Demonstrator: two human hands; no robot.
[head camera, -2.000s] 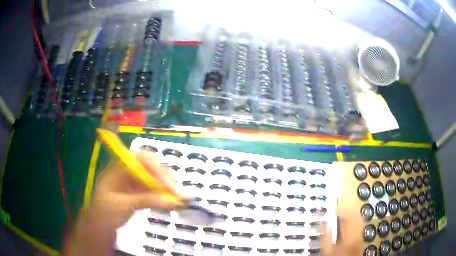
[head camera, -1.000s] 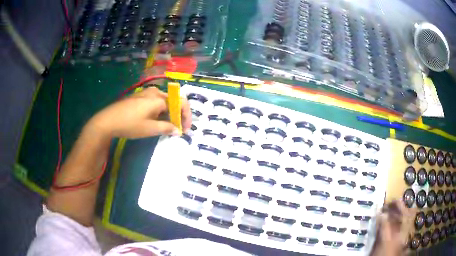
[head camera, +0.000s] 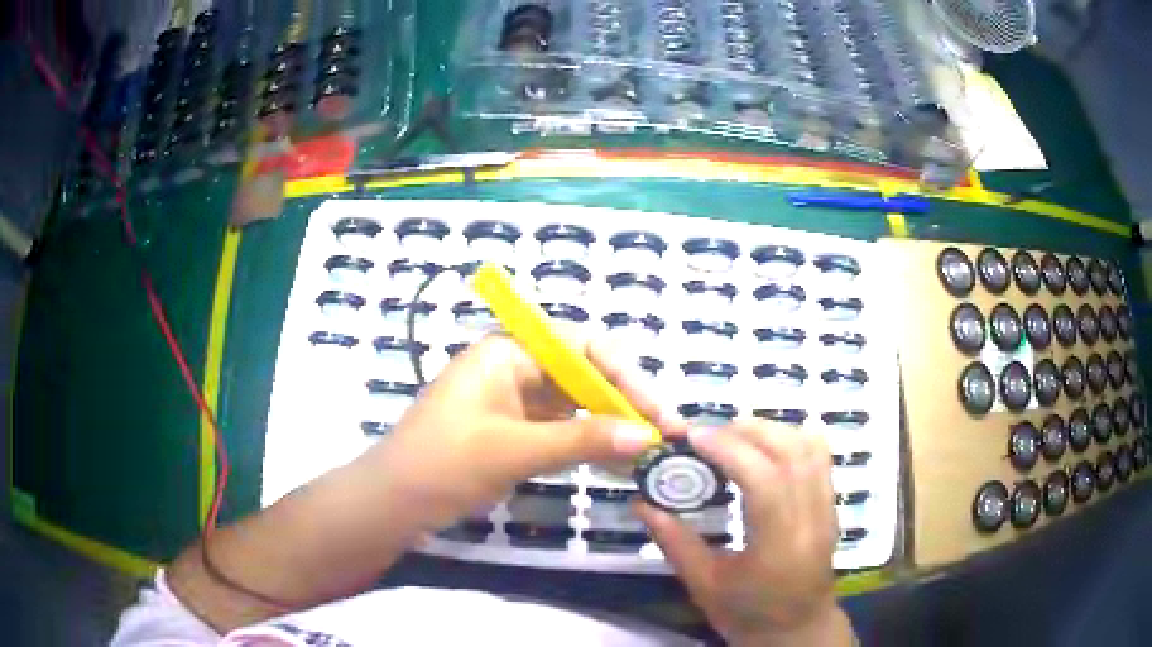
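My left hand holds the yellow hand tool, which slants down to the right. The tool's lower tip is at the rim of a round black component with a silver ringed centre. My right hand holds this component between thumb and fingers, face up, over the lower part of the white tray. The tray holds rows of dark discs standing on edge; my hands and forearm hide some of them. A thin dark lead loops behind the tool.
Right of the tray, a cardboard sheet bears rows of flat discs, with a gap in one row. Clear blister trays stand at the back. A blue pen, fan, red patch and red cord also show.
My left hand and the tool have moved right and down from the tray's left edge. My right hand has come left from the cardboard and now holds a component against the tool.
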